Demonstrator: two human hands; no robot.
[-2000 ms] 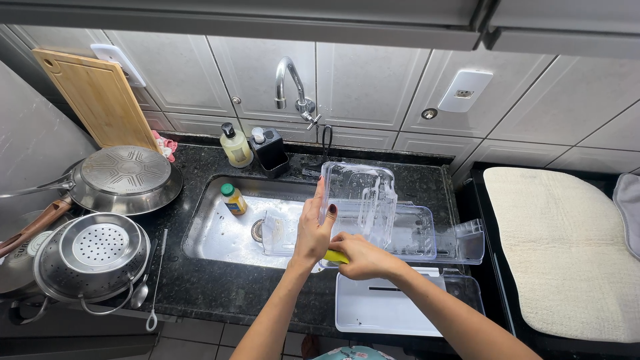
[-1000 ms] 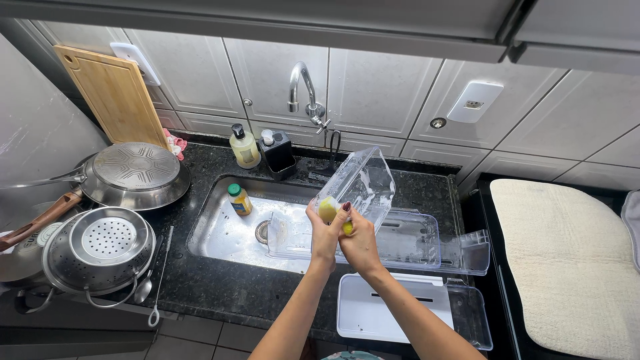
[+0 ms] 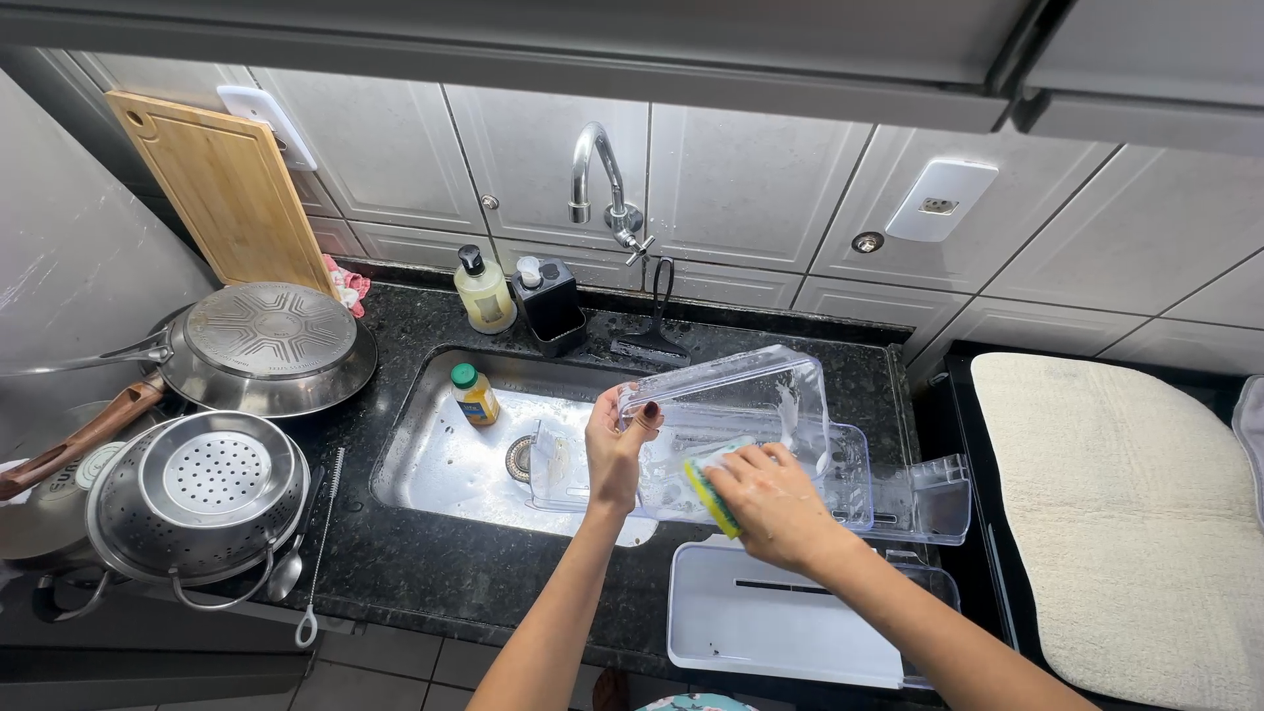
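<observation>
My left hand (image 3: 617, 444) grips the left end of a clear plastic bin (image 3: 805, 395), which is tilted above the right part of the steel sink (image 3: 405, 444). White suds cling to the bin's inner wall. In my right hand (image 3: 775, 504) is a yellow and green sponge (image 3: 713, 494), held at the bin's near side. Beneath the bin, more clear plastic bins (image 3: 851, 484) lie across the sink's right end and the counter. A white tray (image 3: 780, 632) with a dark slot sits at the counter's front edge, below my right forearm.
A green-capped bottle (image 3: 475, 395) stands in the sink under the faucet (image 3: 597, 183). Behind are a soap bottle (image 3: 484, 291), a black dispenser (image 3: 549, 306) and a black squeegee (image 3: 654, 341). Pans (image 3: 272, 336), a colander (image 3: 212, 484) and a cutting board (image 3: 222, 193) are left; a cream mat (image 3: 1106, 513) is right.
My hands were close together at the bin a second ago and are now apart. The sponge in my right hand has moved right, and the bin has tipped to a lower angle.
</observation>
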